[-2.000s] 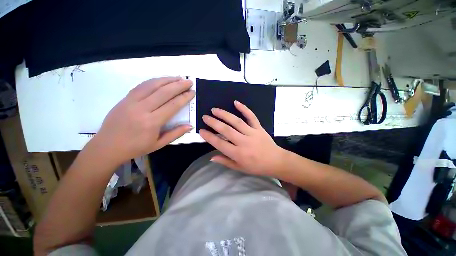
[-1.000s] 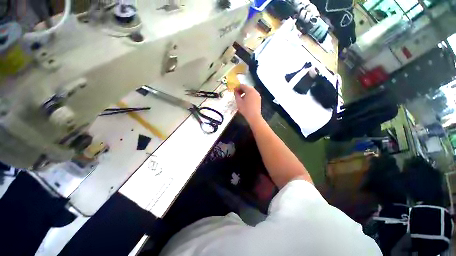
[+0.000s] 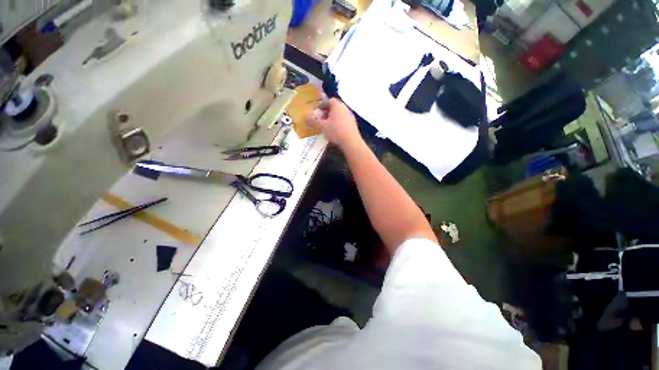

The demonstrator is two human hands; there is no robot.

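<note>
My right hand (image 3: 336, 121) is at the far right end of the sewing table, its fingertips bent together over a brown-yellow paper piece (image 3: 306, 108). Something whitish shows at the fingertips, too small and blurred to name. My left hand is out of the picture. Black-handled fabric shears (image 3: 266, 194) lie on the table, with small thread snips (image 3: 253, 152) beyond them. The end of a black cut piece (image 3: 162, 358) shows at the bottom left edge.
The cream brother sewing machine (image 3: 195, 79) fills the upper left. Dark tweezers (image 3: 123, 215), a yellow strip (image 3: 155, 222) and a small black scrap (image 3: 165, 257) lie beside it. White and black cut pieces (image 3: 405, 87) cover the side table. A cardboard box (image 3: 524, 209) stands on the floor.
The view has swung right, from both hands on the paper and black piece to the table's right end. The left hand has left the picture. The right hand remains at the brown-yellow paper.
</note>
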